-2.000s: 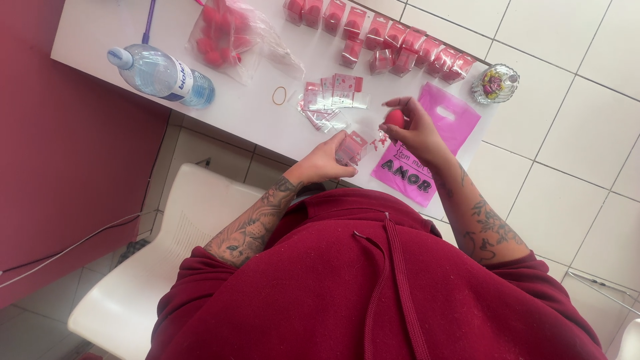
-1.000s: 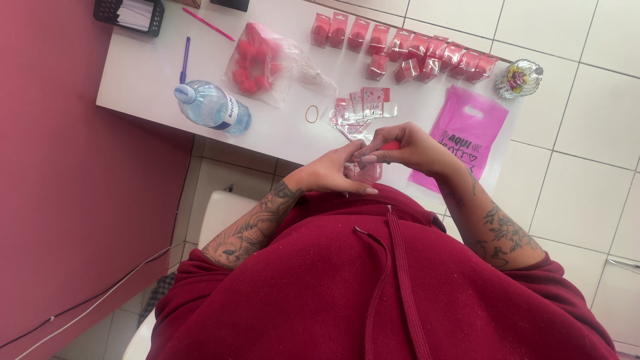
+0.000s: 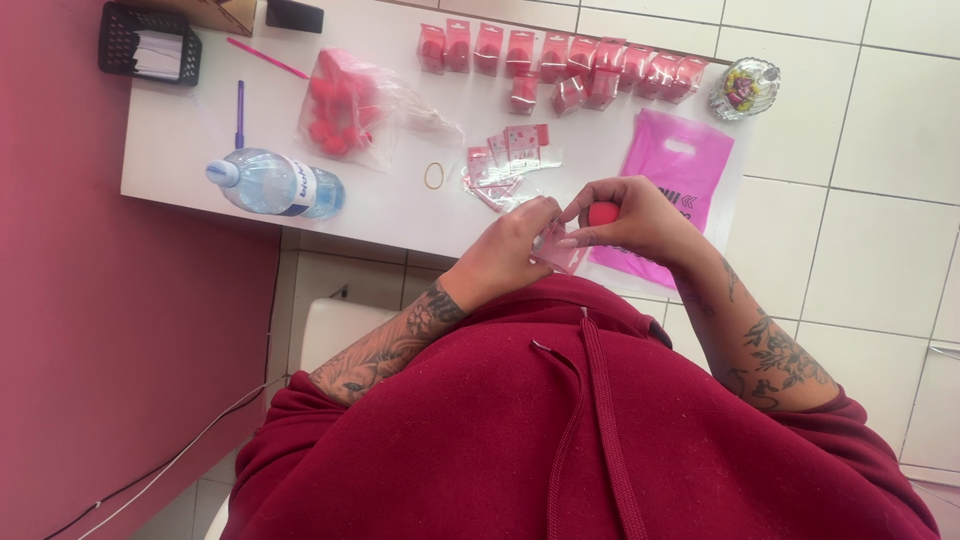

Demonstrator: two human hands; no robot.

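Note:
My left hand point(image 3: 510, 244) holds a small clear and pink plastic package point(image 3: 556, 249) near the table's front edge. Thumb and fingertips of my right hand point(image 3: 637, 221) pinch the same package, while a red sponge-like ball point(image 3: 603, 214) sits in its curled fingers. Just beyond the hands lie several flat printed clear packages point(image 3: 510, 161), overlapping. Along the back stand several filled pink boxes point(image 3: 520, 54), each with a red item inside. To the left is a clear plastic bag point(image 3: 345, 105) of red balls.
A water bottle point(image 3: 276, 184), purple pen point(image 3: 240, 114), pink pen point(image 3: 267, 58), rubber band point(image 3: 433, 176) and black basket point(image 3: 193, 56) are on the left. A pink bag point(image 3: 679, 161) lies under and beyond my right hand. A glass candy jar point(image 3: 745, 88) stands at the back right.
My right hand, apart from the left two seconds ago with the red ball, has come to the package in my left hand. The view has shifted, showing more of the table's left end.

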